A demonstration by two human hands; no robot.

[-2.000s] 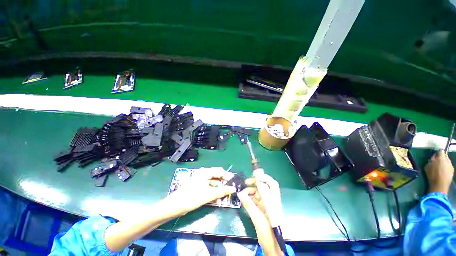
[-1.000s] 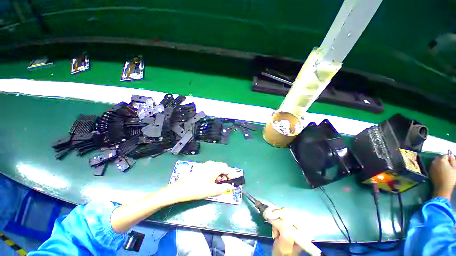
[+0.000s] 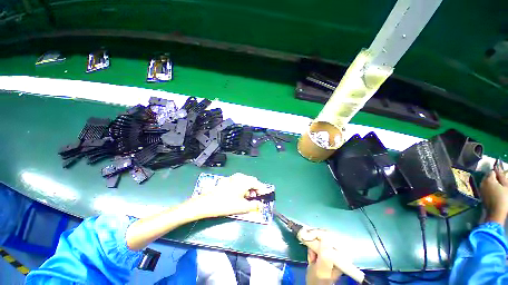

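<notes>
A phone unit (image 3: 266, 214) lies flat on the green bench in front of me, partly covered by my left hand. My left hand (image 3: 240, 195) holds a black plastic part (image 3: 266, 197) over the unit's right end. My right hand (image 3: 320, 253) holds a soldering iron (image 3: 295, 225) by its pale handle, at the bench's front edge. The iron's thin tip points up and left, at the unit's lower right corner; whether it touches is not clear. A large heap of black plastic parts (image 3: 161, 136) lies behind and left of the unit.
A tan cup (image 3: 317, 146) with whitish bits stands at the foot of a yellow-wrapped post (image 3: 353, 92). Right of it are a black open box (image 3: 362, 170) and a lit soldering station (image 3: 431, 175). Phones (image 3: 160, 69) and a black tray (image 3: 401, 108) lie on the belt. Another person's hand (image 3: 494, 192) is far right.
Since the first frame, my right hand has left the black part and moved down and right, its iron turned towards the unit's corner. My left hand still holds the part. The camera view has shifted slightly.
</notes>
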